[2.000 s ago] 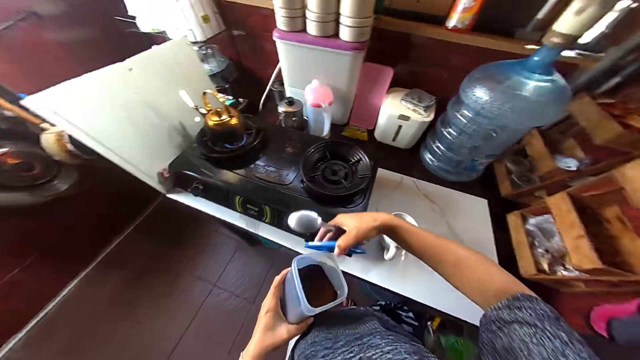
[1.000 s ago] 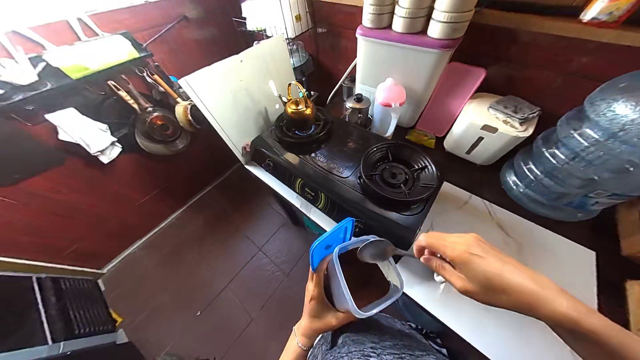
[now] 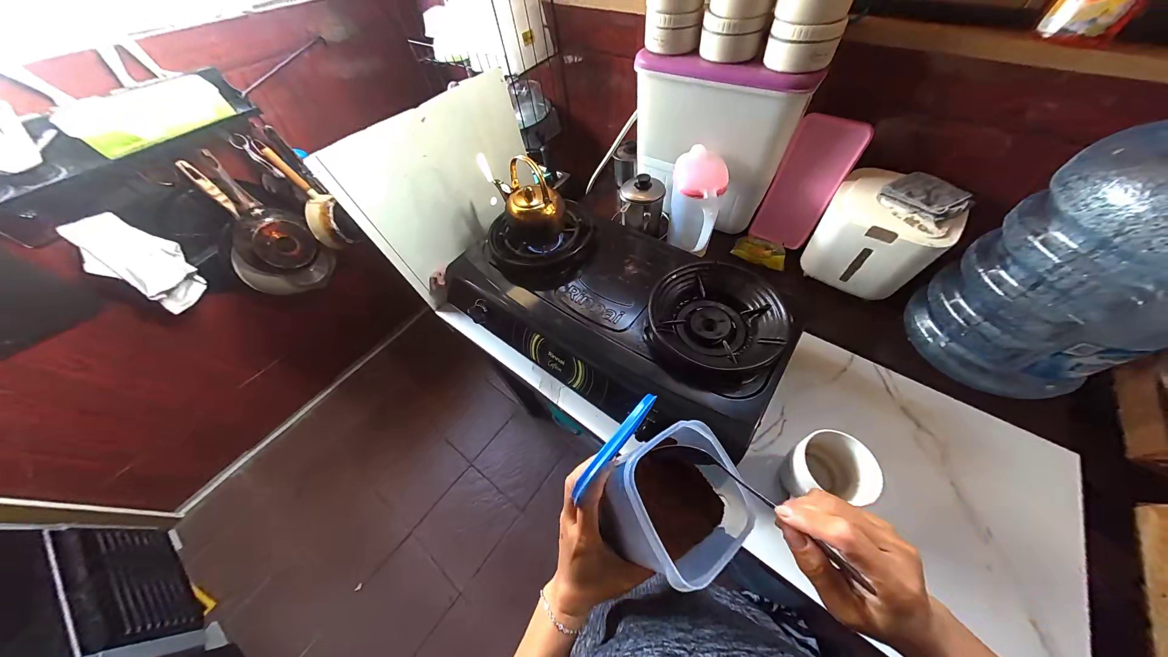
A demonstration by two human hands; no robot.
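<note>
My left hand (image 3: 593,547) holds a translucent plastic container (image 3: 630,538) tilted, together with its blue lid (image 3: 616,447), which stands against the container's left side. Dark brown powder (image 3: 680,506) lies inside. Between the fingers of my right hand (image 3: 849,566) is the handle of a metal spoon (image 3: 753,493); its bowl is in the container, at the powder, and partly hidden. Just beyond my right hand a white ceramic cup (image 3: 835,465) stands on the marble-patterned counter (image 3: 949,474).
A gold kettle (image 3: 534,205) sits over a flame on the left burner of a black gas stove (image 3: 593,301); the right burner (image 3: 716,319) bears nothing. Behind are a pink-lidded bin (image 3: 721,119) and a pink-topped jug (image 3: 698,196). A large water bottle (image 3: 1049,274) stands at the right.
The spoon has gone from above the container to down in the powder. The blue lid, in my right hand two seconds ago, is now in my left hand. The view has swung left.
</note>
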